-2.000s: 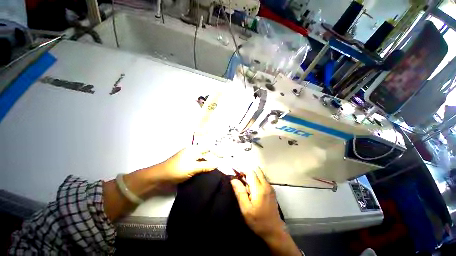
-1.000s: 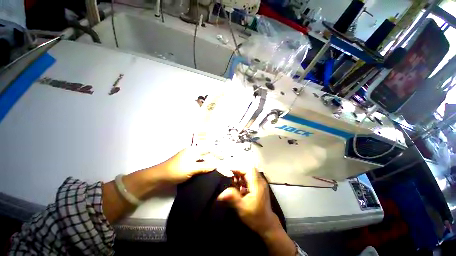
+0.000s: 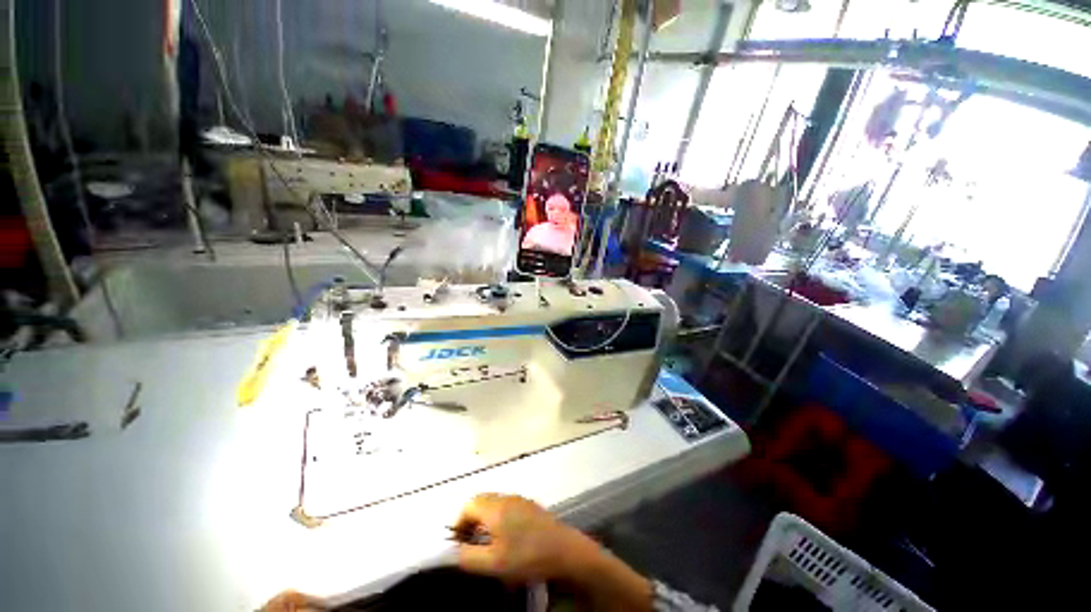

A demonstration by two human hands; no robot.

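The white lockstitch machine with JACK lettering [image 3: 514, 371] stands on the white table. Its needle area [image 3: 381, 395] has no cloth under it. My right hand [image 3: 514, 540] is in front of the bed at the table's front edge, fingers curled round a small dark item [image 3: 469, 533], perhaps thread snips. Black fabric [image 3: 449, 591] shows at the bottom edge, below my right hand and mostly cut off. My left hand [image 3: 293, 601] is only a sliver at the bottom edge; its grip is hidden.
A phone [image 3: 554, 209] stands upright behind the head, near a crumpled clear bag [image 3: 461, 239]. The yellow-lit lamp [image 3: 264, 362] is left of the needle. Dark flat pieces [image 3: 46, 432] lie far left. A white slatted basket [image 3: 826, 568] is on the floor at the right.
The view has swung up and right. Both hands and the black fabric have come away from the needle area towards the table's front edge. The left hand is now nearly out of view.
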